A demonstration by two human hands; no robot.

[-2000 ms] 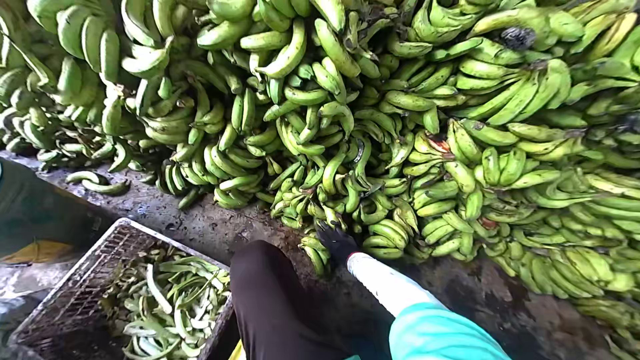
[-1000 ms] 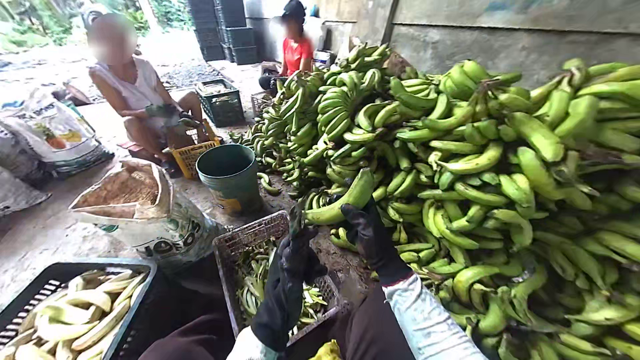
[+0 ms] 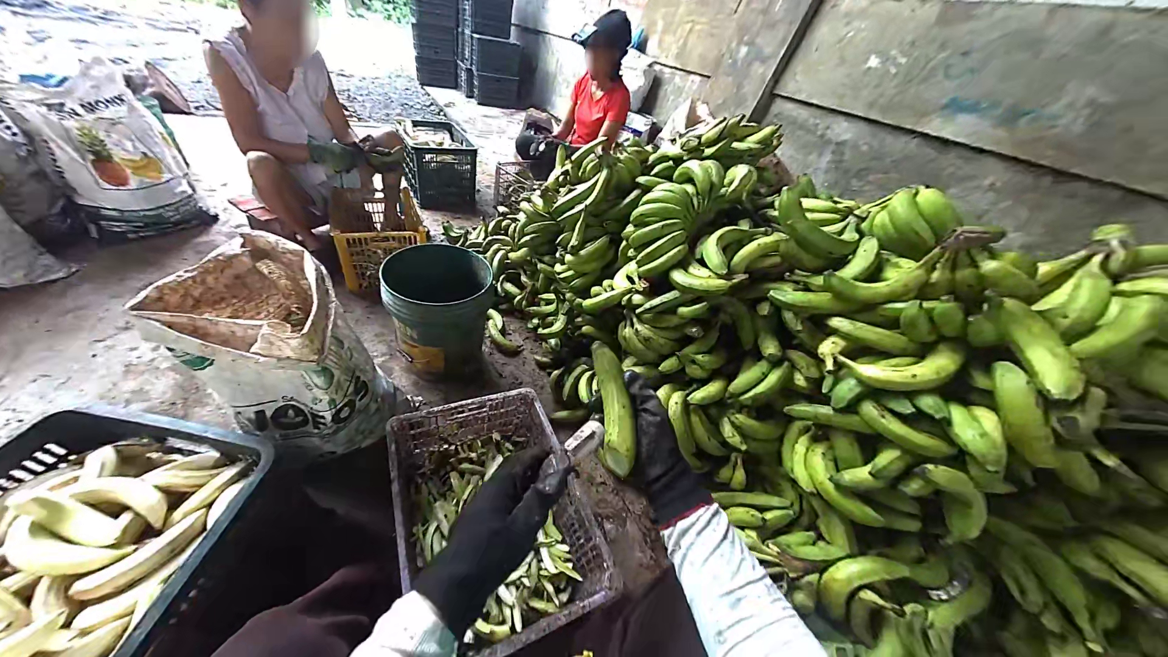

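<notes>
A green plantain (image 3: pixel 614 411) stands nearly upright in my right hand (image 3: pixel 662 443), which wears a black glove and grips it from the right side. My left hand (image 3: pixel 502 525), gloved in black too, is closed around a small tool with a pale, short blade (image 3: pixel 584 441), its tip close to the plantain's left side; the handle is hidden by the fingers. Beneath my left hand sits a brown plastic crate (image 3: pixel 593 547) with green peel strips (image 3: pixel 547 566) in it. A large heap of green plantains (image 3: pixel 876 365) lies to the right of my right hand.
Peeled plantains (image 3: pixel 109 520) fill a black crate (image 3: pixel 260 447) at lower left. Beyond are an open woven sack (image 3: pixel 319 392), a green bucket (image 3: pixel 438 315) and a yellow crate (image 3: pixel 379 246). One person (image 3: pixel 283 109) sits behind the yellow crate; another, in red (image 3: pixel 598 100), sits behind the heap.
Two seconds ago one gloved hand reached to the heap's lower edge. One second ago the plantain was held slanted between both hands; now it is nearly upright. The view has swung up from the heap.
</notes>
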